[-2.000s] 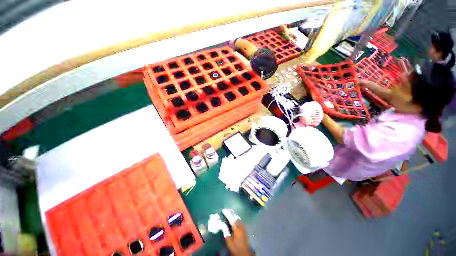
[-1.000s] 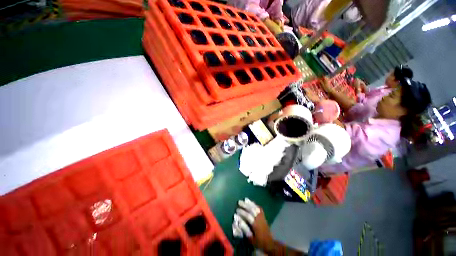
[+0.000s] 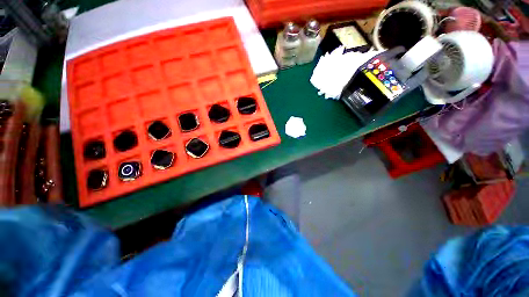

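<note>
The red-orange compartment tray (image 3: 168, 68) lies on a white sheet and the green bench in front of me. Its two near rows hold several dark square watch units (image 3: 196, 148). One unit (image 3: 130, 170) at the near left shows a lit round dial. The pockets farther back hold no units. A small white crumpled wipe (image 3: 296, 127) lies on the bench to the right of the tray. Neither of my hands is in the picture. Only my blue sleeves and clothing show along the bottom edge.
Two clear bottles (image 3: 289, 46) stand behind the wipe. White wipes (image 3: 339, 71), a black box with a colourful label (image 3: 380, 81) and white fans (image 3: 460, 61) are at right. A bulk tray (image 3: 29, 152) is at left. A person's pink sleeve (image 3: 493, 110) shows at right.
The view has swung down and toward the left. The hand seen at the bench edge before is gone from view. The white wipe now lies alone on the green bench.
</note>
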